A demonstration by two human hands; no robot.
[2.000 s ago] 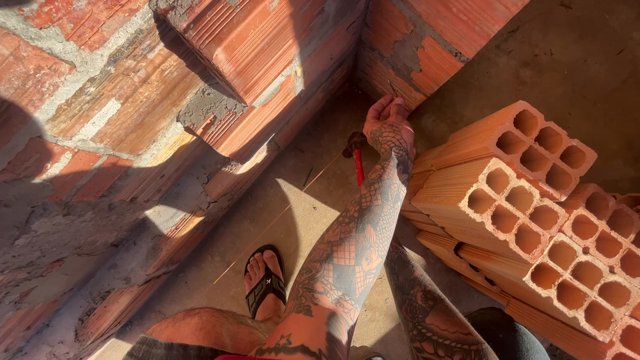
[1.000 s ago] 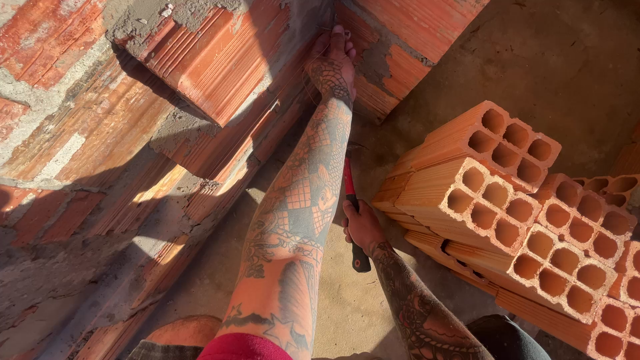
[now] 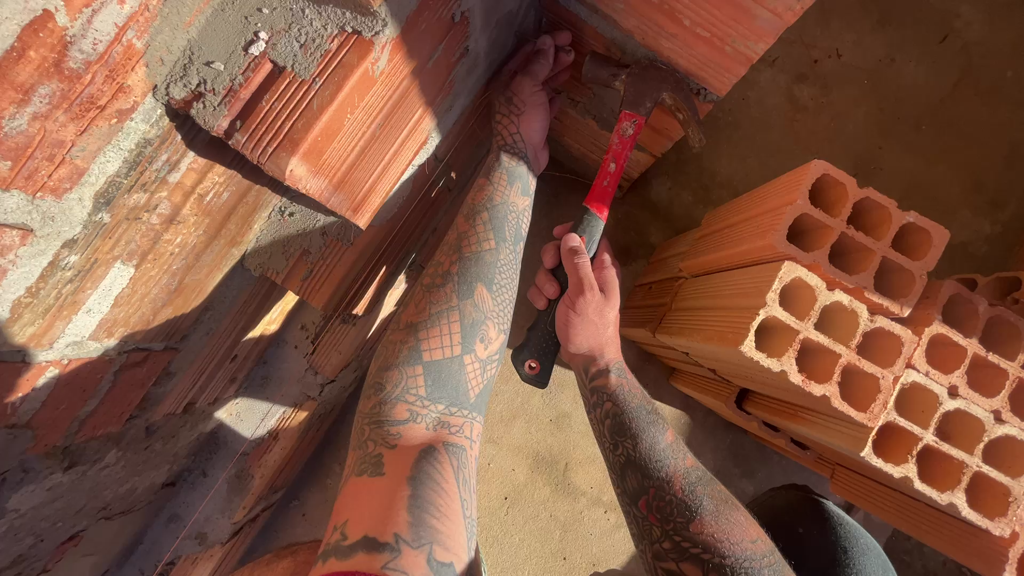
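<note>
My right hand (image 3: pixel 588 296) is closed around the black grip of a claw hammer (image 3: pixel 612 164) with a red neck. The hammer's worn metal head is up beside my left hand, in front of the hollow-brick wall (image 3: pixel 680 36). My left hand (image 3: pixel 532 88) reaches into the shaded corner where two brick walls meet, its fingertips bent close together near the hammer face. Whether something small is pinched there cannot be made out. A thin string (image 3: pixel 212 500) runs low along the left wall.
At the left, a mortared brick wall (image 3: pixel 104 296) has a hollow brick (image 3: pixel 344 128) jutting out, with wet-looking mortar on it. Stacked hollow clay bricks (image 3: pixel 768 320) stand at the right on the concrete floor (image 3: pixel 536 472). A dark rounded object (image 3: pixel 824 532) is at the bottom right.
My right hand has raised the hammer from low between the wall and the brick stack to the corner beside my left hand. My left hand has stayed at the corner.
</note>
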